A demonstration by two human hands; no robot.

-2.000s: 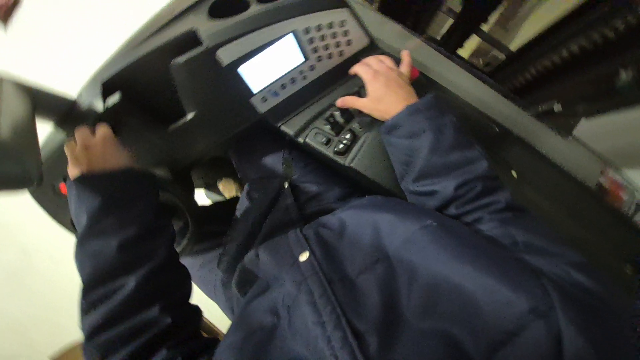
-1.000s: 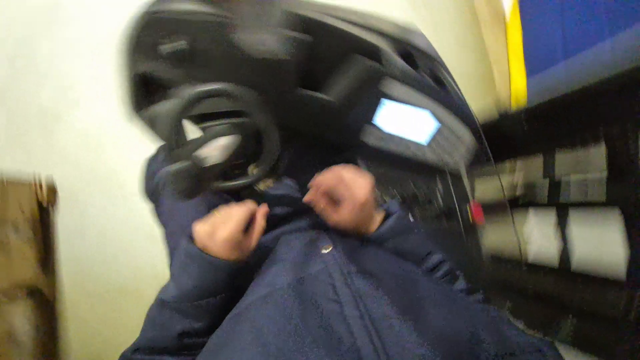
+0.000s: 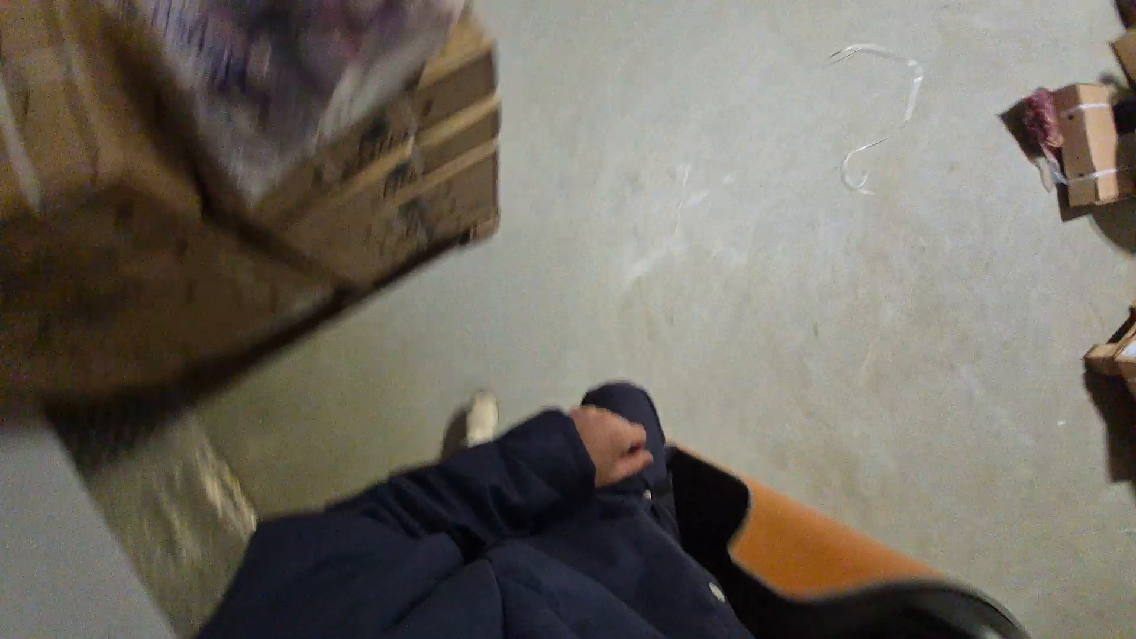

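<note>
My left hand [image 3: 612, 445] is in front of my body at the lower middle of the head view, at the end of a dark blue padded jacket sleeve [image 3: 497, 479]. Its fingers are curled in and nothing shows in them. The hand lies close against dark blue clothing. Just right of it is the orange panel [image 3: 816, 537] of a vehicle, with a black edge. No part of my right hand is in view.
Stacked cardboard boxes [image 3: 453, 169], partly under plastic wrap [image 3: 293, 80], fill the upper left. A light shoe [image 3: 482, 417] is on the concrete floor [image 3: 710, 266]. A loose strap [image 3: 914, 84] lies there too. A bundled carton [image 3: 1090, 146] and a wooden piece [image 3: 1114, 355] stand at the right edge.
The view has swung from the vehicle's steering wheel and keypad console to the floor and boxes. Both hands showed a second ago; now only the left does.
</note>
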